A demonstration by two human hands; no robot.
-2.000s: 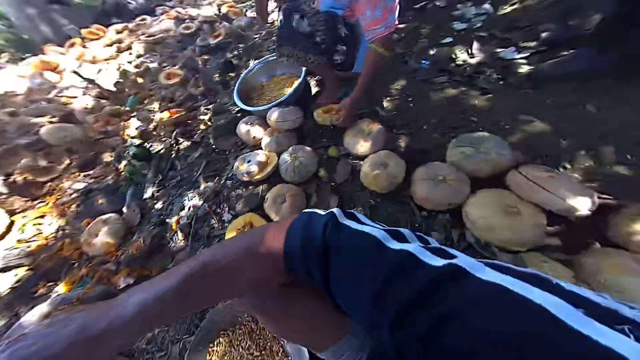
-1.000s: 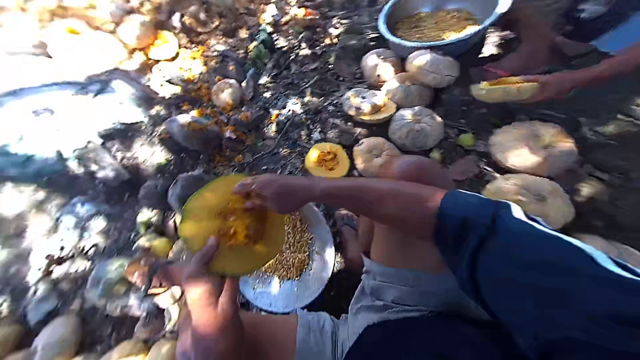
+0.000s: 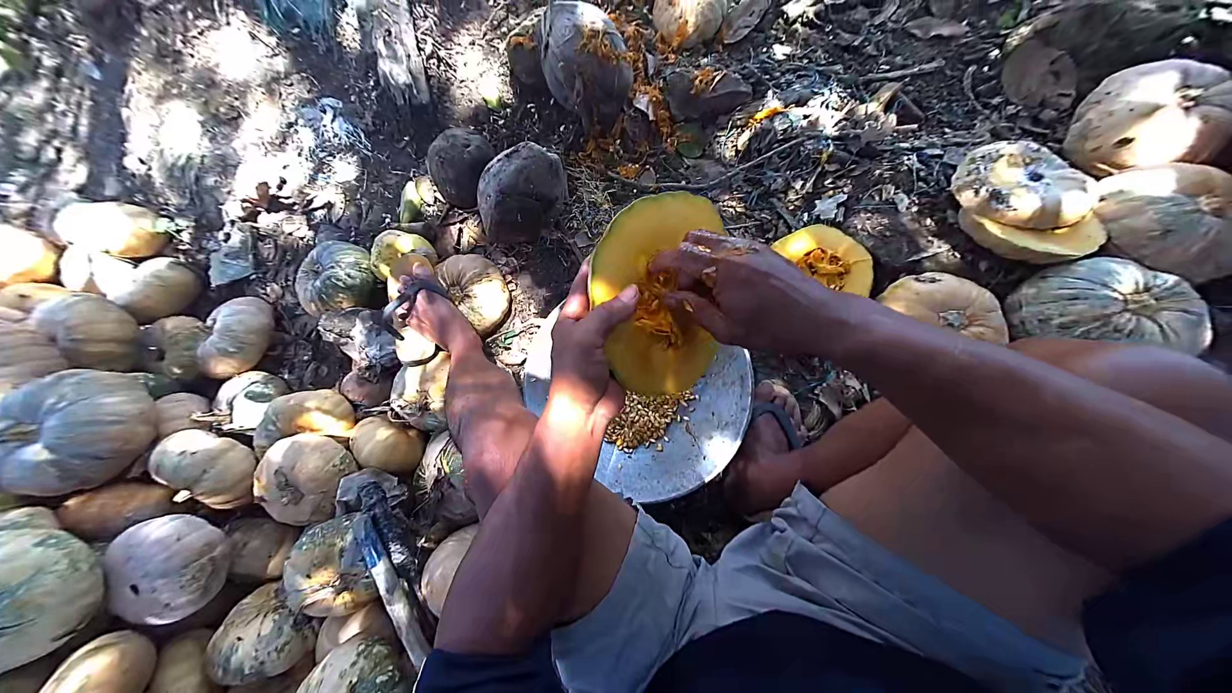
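My left hand [image 3: 589,337] grips the rim of a halved pumpkin [image 3: 640,231], its yellow cut face turned up toward me. The fingers of my right hand [image 3: 736,289] are in the stringy orange pulp [image 3: 659,313] at its middle; whether they pinch any pulp cannot be told. Under the half is a round metal basin [image 3: 707,443] between my feet, with a heap of pumpkin seeds [image 3: 645,421] in it. Another cut pumpkin half [image 3: 852,260] lies face up on the ground, just right of my right hand.
Many whole pumpkins [image 3: 202,467] cover the ground at the left. A tool with a worn handle [image 3: 390,577] lies among them. More pumpkins [image 3: 1112,303] sit at the right, one cut and stacked. Dark stones or husks [image 3: 523,191] and scattered pulp lie beyond the basin.
The view has swung left and down, so the other person and the seed-filled bowl are out of sight. My right hand stays at the pulp of the half held by my left.
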